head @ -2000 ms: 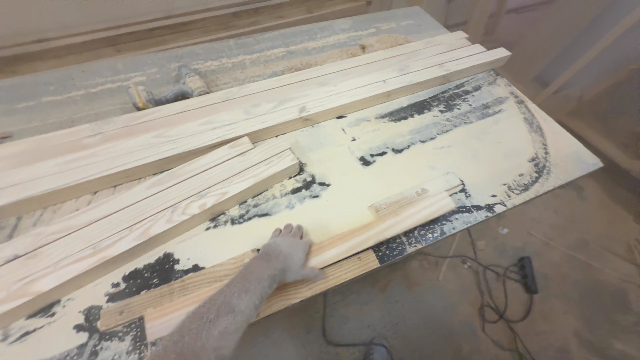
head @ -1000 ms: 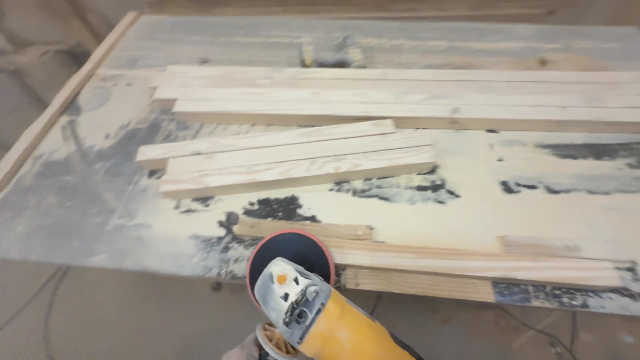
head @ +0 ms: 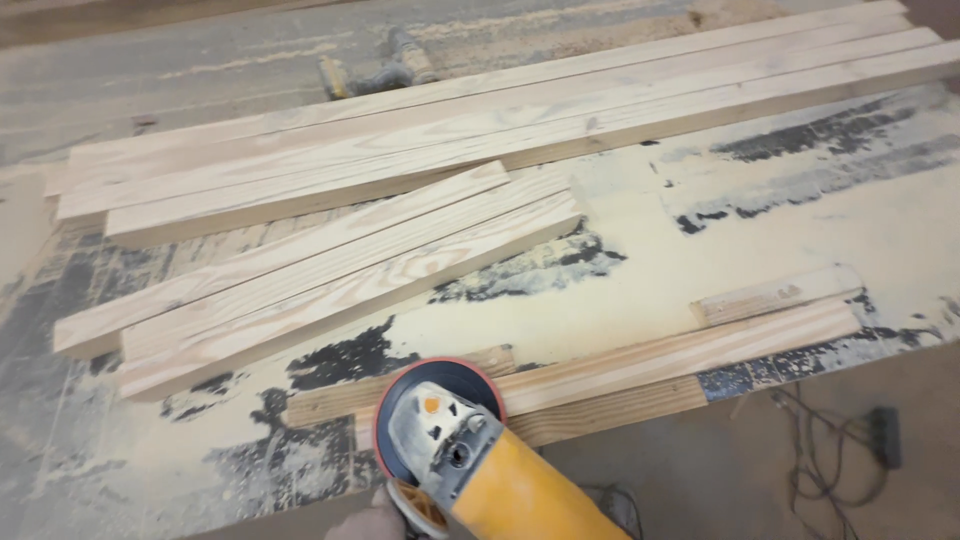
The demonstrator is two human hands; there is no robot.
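A yellow angle grinder [head: 525, 487] with a round disc [head: 439, 375] rises from the bottom edge, its disc over the left part of a narrow wooden strip [head: 675, 352] at the table's front edge. My left hand [head: 367, 523] is at the bottom edge, closed around the grinder's side handle [head: 420, 506]; only part of it shows. My right hand is out of view. Short wood blocks [head: 776, 294] [head: 330, 401] lie behind the strip, and another piece [head: 615, 411] lies along its front side.
Three shorter boards [head: 352, 285] lie at a slant behind the grinder, with several long boards [head: 480, 120] farther back. Beyond them is a dusty tool or fitting [head: 390, 71]. A cable [head: 817, 465] and a dark power strip [head: 885, 437] are on the floor at the right.
Two seconds ago a bare hand rested on the strip and no grinder was in view. The grinder came into view by one second ago. The view has shifted since.
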